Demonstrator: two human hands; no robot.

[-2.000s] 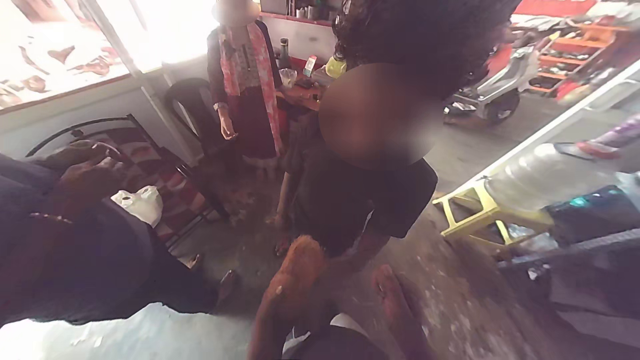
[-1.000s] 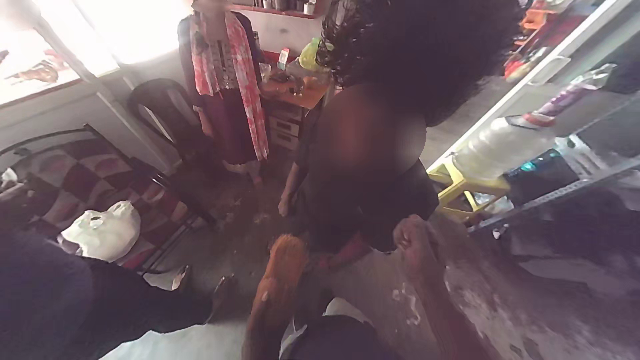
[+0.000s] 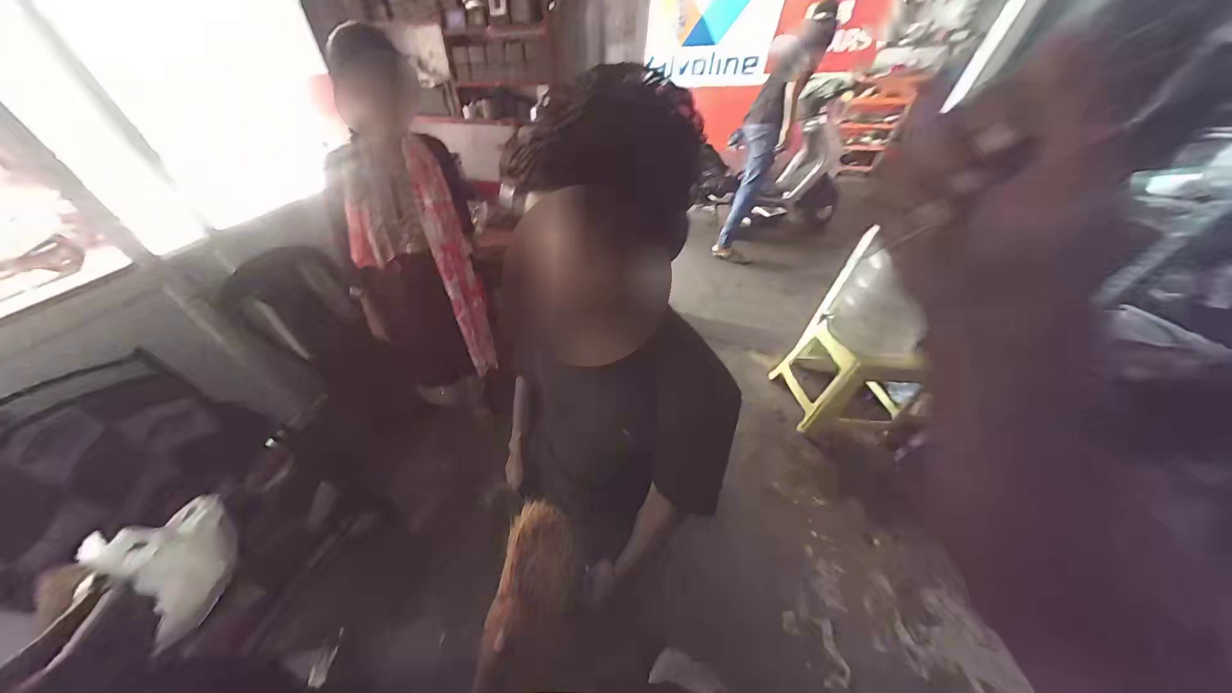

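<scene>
My left hand, with an orange tint on its back, reaches forward at the bottom middle, close to the front of a person in a dark T-shirt. Its fingers and anything in them cannot be made out. My right hand looks raised at the upper right, strongly blurred near the camera, with the forearm filling the right side. What it holds, if anything, cannot be told. The person's own arms hang low, one hand near my left hand.
A person with a red and white scarf stands at the back left near a dark chair. A white plastic bag lies lower left. A yellow stool bears a large clear container. Behind are a scooter and another person.
My right hand has risen from beside the person in the dark T-shirt to the upper right. My left hand remains low in front of that person. The view has tilted up.
</scene>
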